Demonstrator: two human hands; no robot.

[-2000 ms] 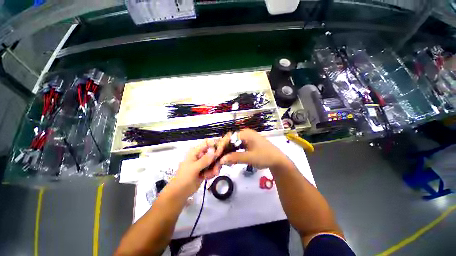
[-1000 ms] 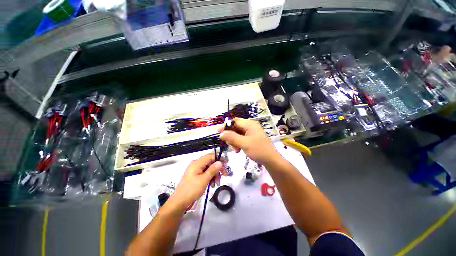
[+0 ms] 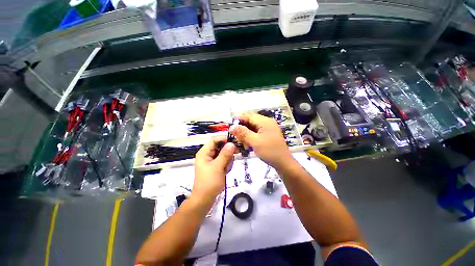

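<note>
My left hand (image 3: 214,163) pinches a thin black cable (image 3: 223,218) above the white layout board (image 3: 265,228). The cable hangs down toward me from my fingers. My right hand (image 3: 260,140) is just above and right of my left hand and grips the upper part of the same cable, with a small white piece at the fingertips. The exact join between the fingers is hidden. A black tape roll (image 3: 241,205) lies flat on the board below my hands. A small red ring (image 3: 287,201) lies to its right.
Behind the board is a cream parts tray (image 3: 172,111) with cut wire bundles (image 3: 174,152). Dark spare tape rolls (image 3: 304,110) and a grey machine (image 3: 344,124) stand to its right. A yellow-handled tool (image 3: 324,159) lies at the board's right edge. Bagged harnesses (image 3: 86,150) lie on both sides.
My hands were together two seconds ago, then apart with my right hand higher; now they are close together again on the cable. The camera view has also shifted.
</note>
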